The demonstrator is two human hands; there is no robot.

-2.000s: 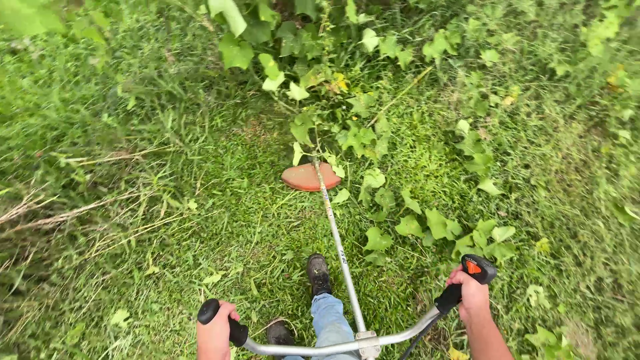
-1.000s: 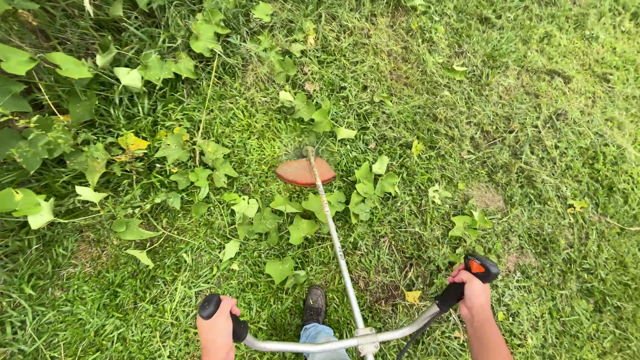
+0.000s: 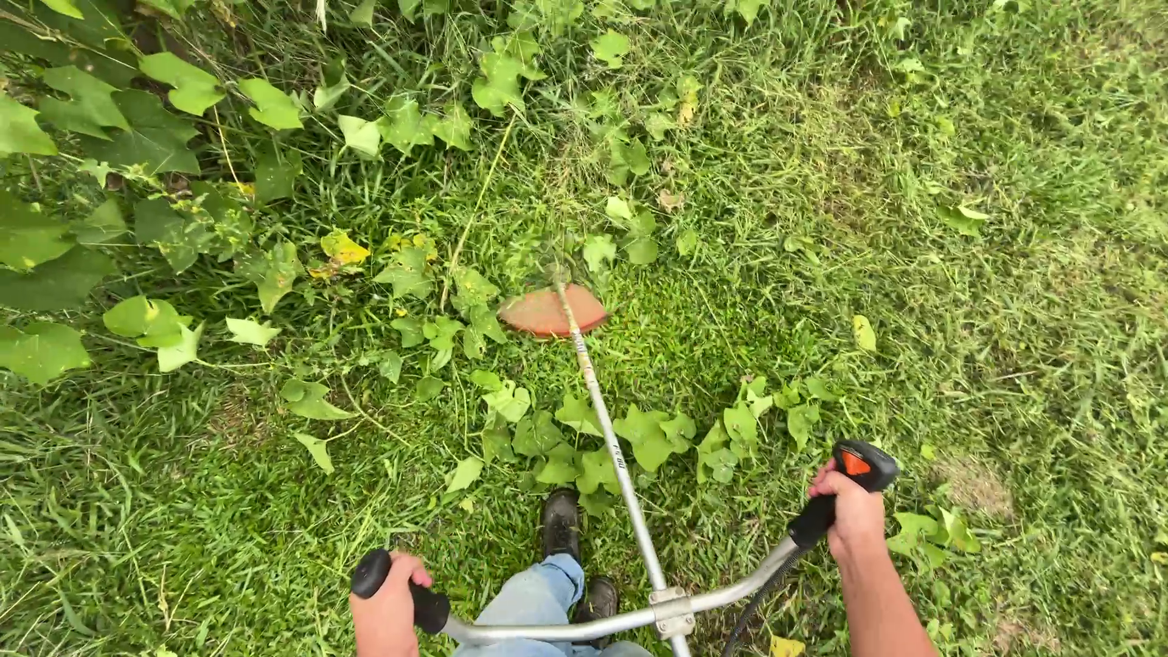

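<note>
My left hand [image 3: 391, 598] is closed around the black left grip of a brush cutter's metal handlebar [image 3: 566, 630]. On the other side, my right hand [image 3: 850, 511] holds the black control grip with an orange switch [image 3: 853, 464]. A clamp [image 3: 672, 613] joins the bar to a long metal shaft [image 3: 613, 443], which runs forward to an orange guard [image 3: 553, 311] low over the grass. The cutting head beyond the guard is blurred among grass and leaves.
Broad-leaved vines [image 3: 151, 137] and taller grass lie ahead and to the left. A strip of vine leaves [image 3: 648, 436] crosses under the shaft. Shorter grass [image 3: 1031, 301] is at the right. My dark boots [image 3: 560, 525] stand on grass below the guard.
Both hands have kept their hold on the grips. The view has shifted over the ground since two seconds ago, with more short grass now showing at the right.
</note>
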